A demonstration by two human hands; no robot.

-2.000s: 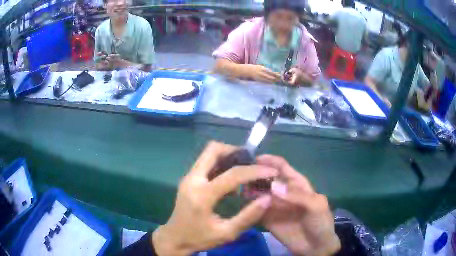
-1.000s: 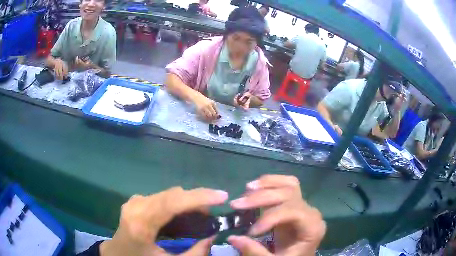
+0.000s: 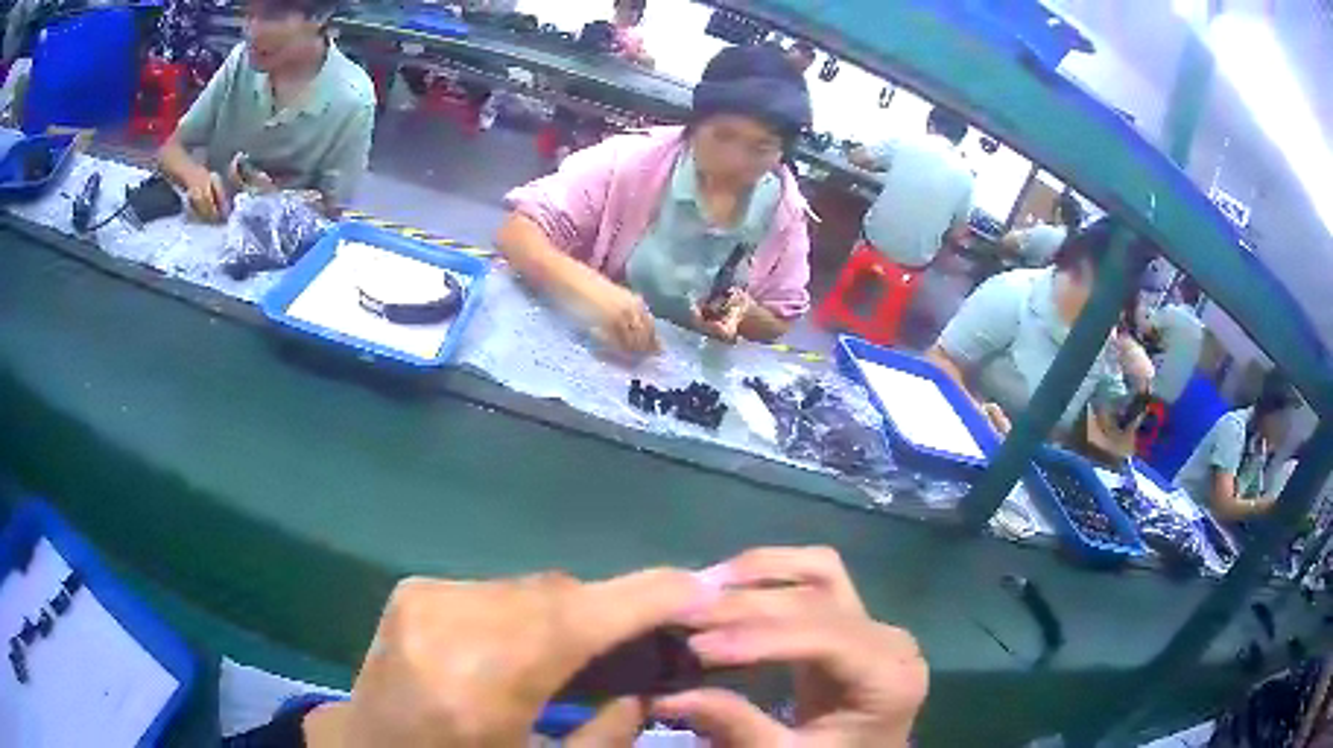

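My left hand (image 3: 475, 658) and my right hand (image 3: 819, 643) are together at the bottom centre. Both hold a black headband (image 3: 639, 665) between the fingertips. Only a dark middle part of the band shows; the fingers hide the rest, and what else they may hold cannot be seen. Below the hands a bit of blue tray edge (image 3: 563, 718) shows, mostly hidden.
A white-lined blue tray (image 3: 110, 643) with a short row of black parts is at lower left. A green conveyor surface (image 3: 293, 439) runs across, with a black curved band (image 3: 1041, 614) at right. Opposite, people sit at a bench with trays and parts. A green post (image 3: 1060, 380) slants at right.
Since the earliest frame the hands have lowered and closed together around the band. The pale piece seen on it one second ago is now hidden. The view has turned right and tilted.
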